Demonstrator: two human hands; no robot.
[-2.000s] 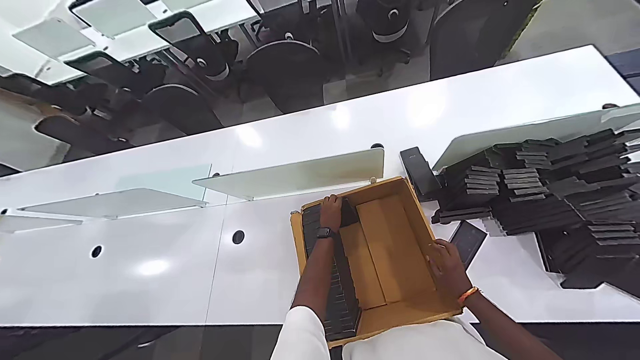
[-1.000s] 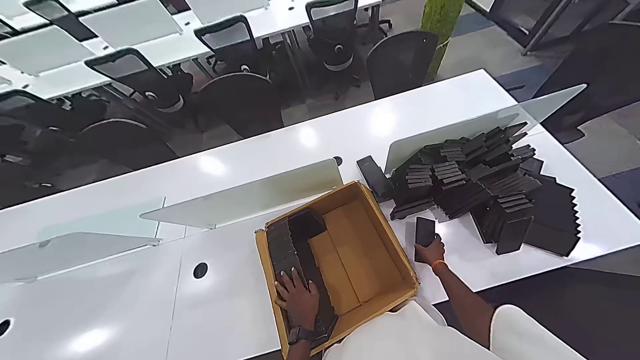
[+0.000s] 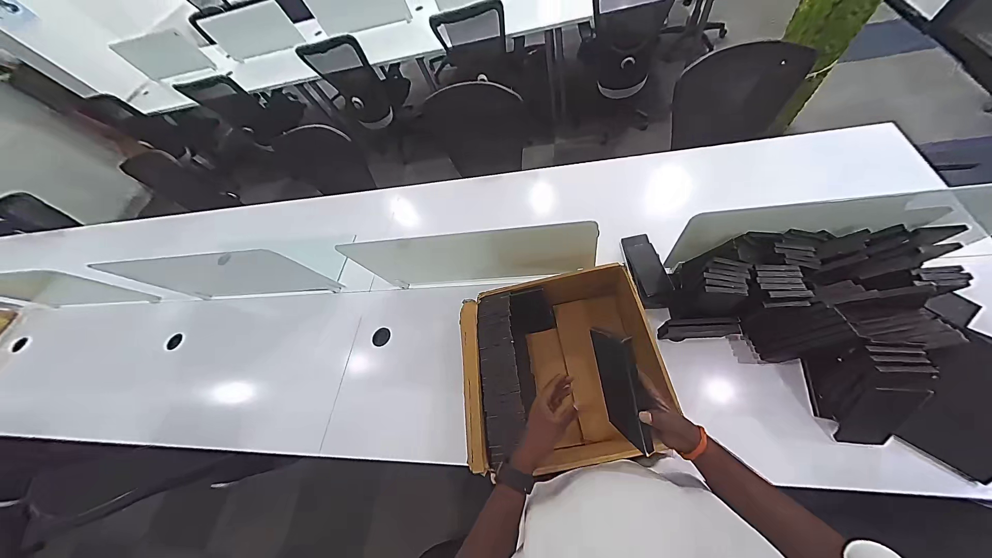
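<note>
An open cardboard box (image 3: 470, 387) stands on the white desk in front of me. Along its left side runs a packed row of thin black cases (image 3: 500, 372), with another black case (image 3: 532, 310) beside the row at the far end. My right hand (image 3: 665, 422) grips a flat black case (image 3: 620, 387) and holds it tilted over the right part of the box. Over the middle of the box is my left hand (image 3: 552, 407), empty, its fingers apart and slightly curled. To the right of the box lies a large heap of similar black cases (image 3: 845, 310).
A frosted desk divider (image 3: 480, 252) stands behind the box, and another divider (image 3: 814, 221) behind the heap. A black block-shaped object (image 3: 645, 267) touches or nearly touches the box's far right corner. Mesh office chairs (image 3: 349, 74) and more desks are beyond.
My right hand has brought a black case from the desk right of the box to over the box. My left hand has lifted off the row of cases and moved right.
</note>
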